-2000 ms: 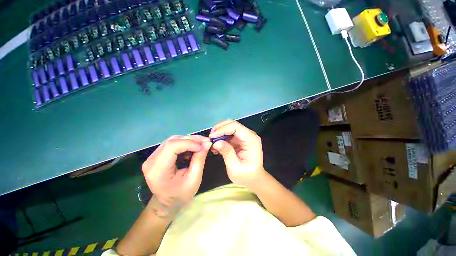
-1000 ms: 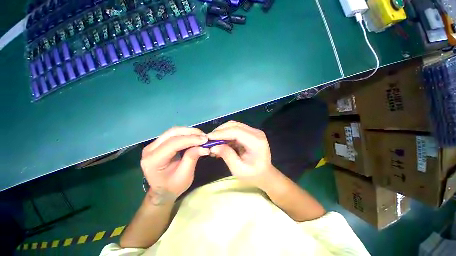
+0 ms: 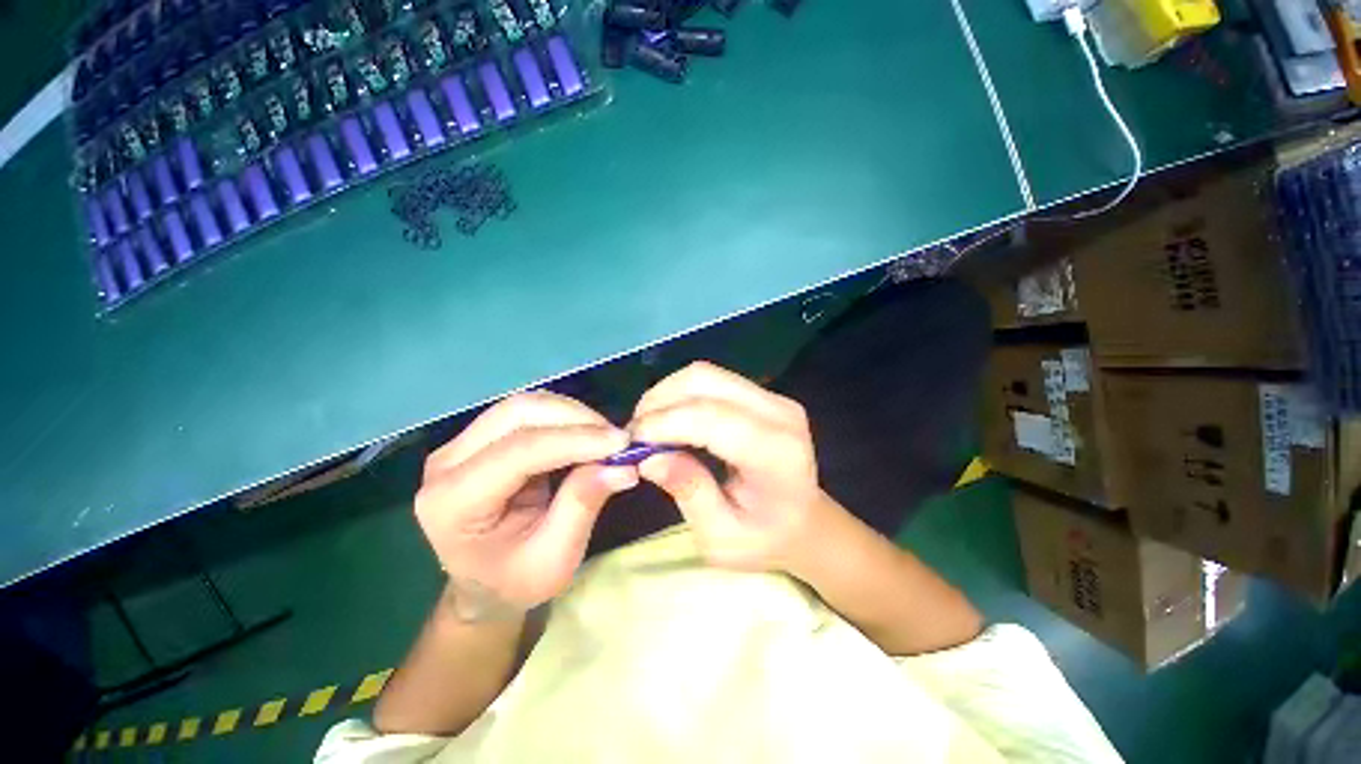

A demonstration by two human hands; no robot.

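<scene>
A small purple housing [image 3: 633, 454] is held between the fingertips of both hands, over the lap just off the bench edge. My left hand [image 3: 515, 485] grips its left end with thumb and fingers. My right hand [image 3: 731, 463] grips its right end the same way. The fingers cover most of it, so I cannot tell whether a ring or board is in it. A blister tray [image 3: 343, 197] at the upper left holds rows of purple cylinders and green boards. Black rings [image 3: 451, 202] lie in a small loose pile before the tray.
Loose dark purple housings [image 3: 657, 48] lie at the top of the green bench [image 3: 717, 194]. A yellow switch box [image 3: 1157, 27] and a white cable [image 3: 1119, 112] are at the upper right. Cartons [image 3: 1187, 478] and ribbed trays [image 3: 1328, 269] are stacked at the right.
The view has shifted, so the heap and switch box sit higher and are partly cut off. Both hands still hold the purple housing, now more level and with the fingertips slightly shifted.
</scene>
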